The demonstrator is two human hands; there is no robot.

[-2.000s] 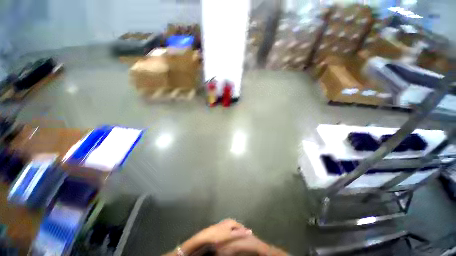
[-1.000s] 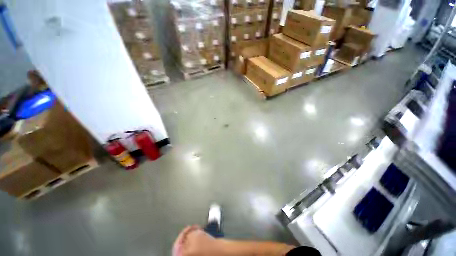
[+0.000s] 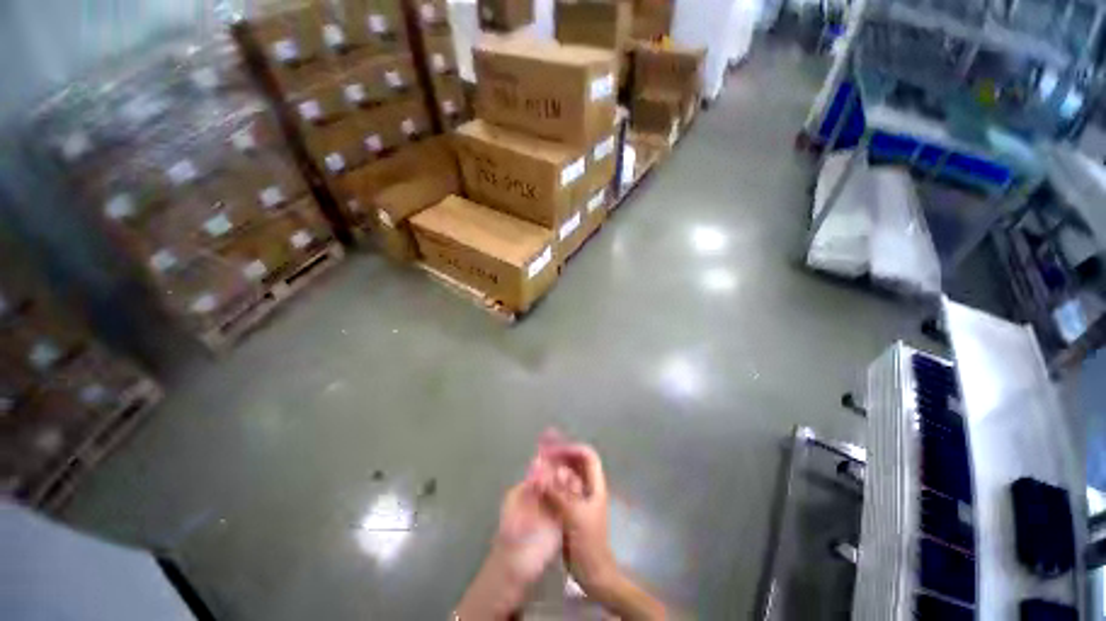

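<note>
My left hand (image 3: pixel 530 518) and my right hand (image 3: pixel 583 488) are bare and held together in front of me at the lower middle. Their fingers are curled against each other. No object shows in them, but the space between the palms is hidden and the fingers are blurred.
Brown cardboard boxes (image 3: pixel 509 170) stand stacked on a pallet ahead, with more stacks at left. At right are a white table (image 3: pixel 1001 400) with dark stacks, a metal cart frame (image 3: pixel 782 522) and a rack (image 3: pixel 958 61). A white surface edge (image 3: pixel 85 570) shows lower left.
The view has turned right and moved forward. The fire extinguishers have left the picture and the box stacks are nearer the left. Both hands now show together, higher in the picture.
</note>
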